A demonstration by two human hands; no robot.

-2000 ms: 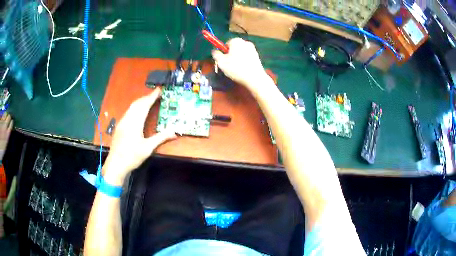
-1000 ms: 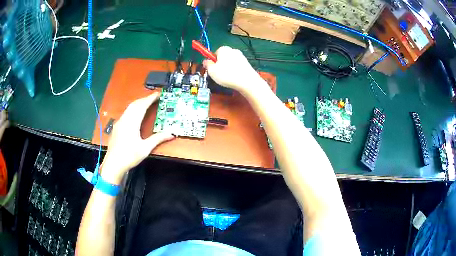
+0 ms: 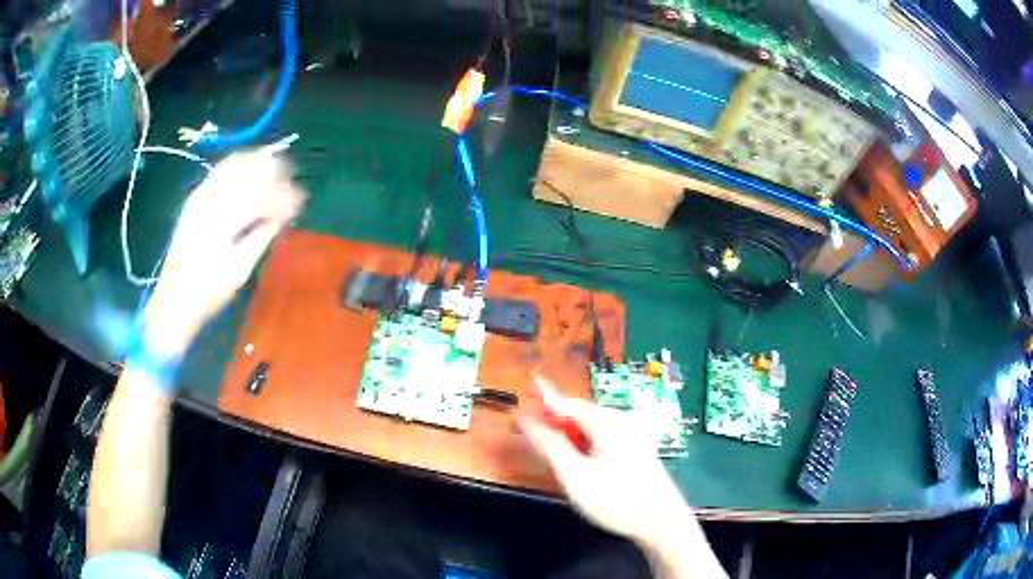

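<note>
A green-white circuit board (image 3: 419, 371) lies on the orange-brown mat (image 3: 306, 328), with black leads and a blue cable (image 3: 474, 204) at its far edge. A dark connector block (image 3: 380, 292) lies behind it and a small black plug-in piece (image 3: 495, 397) is at its right side. My right hand (image 3: 606, 458) is blurred, right of the board, and holds the red pen (image 3: 563, 416). My left hand (image 3: 236, 221) is raised at the left, off the board, blurred. Its fingers are unclear.
Two more circuit boards (image 3: 742, 396) lie at the right, beside two remote controls (image 3: 828, 435). The oscilloscope (image 3: 676, 85) and an orange-red instrument box (image 3: 915, 215) are at the back right. A teal fan (image 3: 85, 141) stands at the left.
My left hand has let go of the board and moved up and left. My right hand has moved from the cables down to the board's right. The view has tilted up, showing the oscilloscope screen.
</note>
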